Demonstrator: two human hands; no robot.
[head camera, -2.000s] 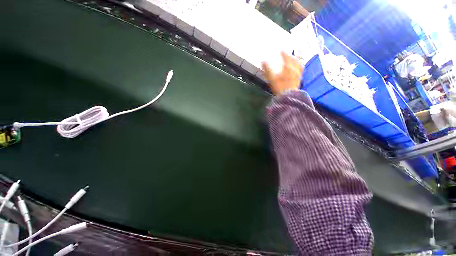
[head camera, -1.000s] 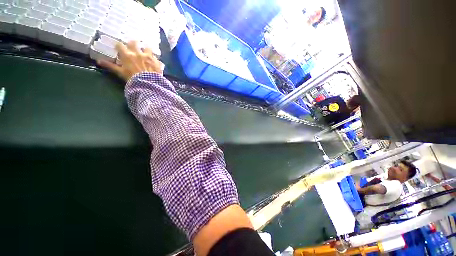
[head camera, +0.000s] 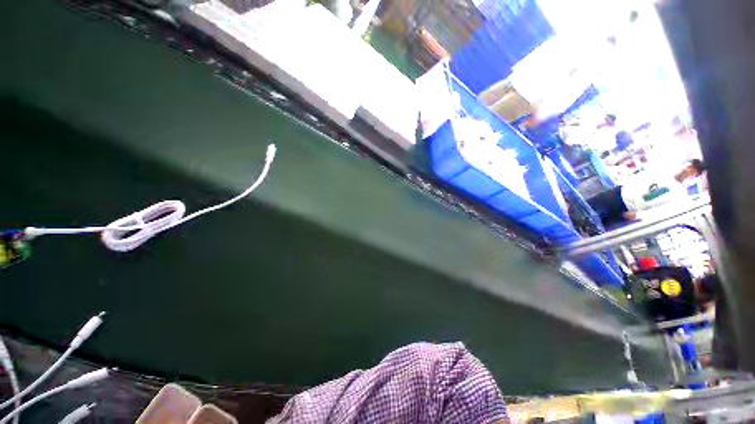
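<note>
A coiled white output cord (head camera: 145, 225) lies on the dark green belt, with its small plug at the free end pointing up. A green and yellow circuit board (head camera: 12, 248) is joined to it at the left edge, partly cut off. More white cord plugs (head camera: 83, 333) show at the bottom left. Two pale housings (head camera: 170, 406) stand at the bottom edge, partly cut off. My right arm shows only as a checked sleeve at the bottom centre; the right hand is out of view. Whether it touches the housings cannot be told. My left hand is not in view.
White housing blocks (head camera: 389, 95) lie along the belt's far edge, with a gap at their near corner. Beside them is a blue bin (head camera: 488, 186) of white parts. A metal frame crosses at the right. A dark shape covers the right edge. Blurred people and shelves are beyond.
My right hand has drawn back from the housing blocks to below the picture. Pale housings now show beside the sleeve. The view has swung back left to the coiled cord.
</note>
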